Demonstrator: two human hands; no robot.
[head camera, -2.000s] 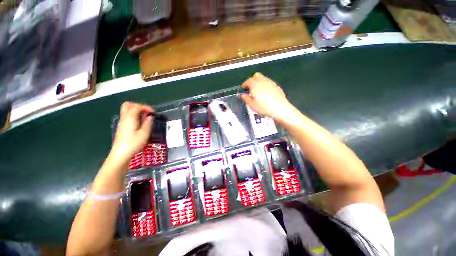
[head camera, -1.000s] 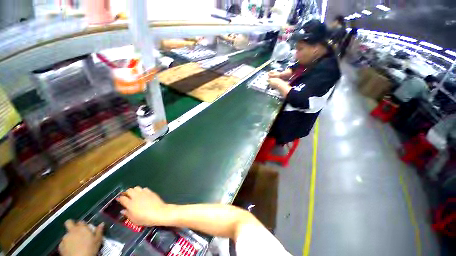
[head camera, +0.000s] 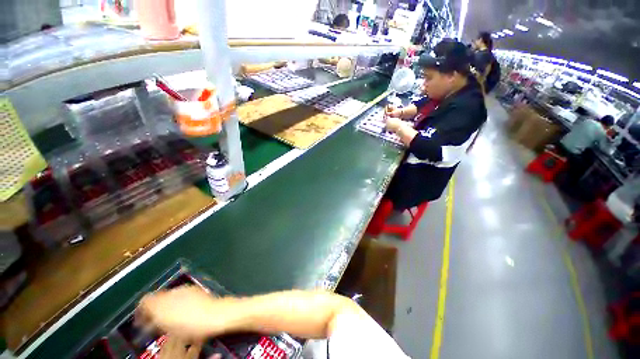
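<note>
A clear blister tray (head camera: 184, 268) lies on the green bench at the bottom edge, cut off by the frame. It holds keypad phones with red-and-white keys; one phone (head camera: 267, 348) shows at its near right. My right hand (head camera: 175, 313) is over the tray, blurred, and I cannot tell if it holds anything. My left hand (head camera: 180, 348) shows only in part below it at the bottom edge, mostly hidden or cut off.
Stacked filled trays (head camera: 133, 184) stand on a brown board (head camera: 119, 256) at left. A labelled bottle (head camera: 219, 177) stands by a white post, below an orange-white container (head camera: 198, 116). A co-worker (head camera: 445, 133) sits at the bench's right side, handling another tray (head camera: 379, 123).
The view has swung from looking down at the tray to looking along the line. Over the last second my right hand has moved left across the tray, over my left hand.
</note>
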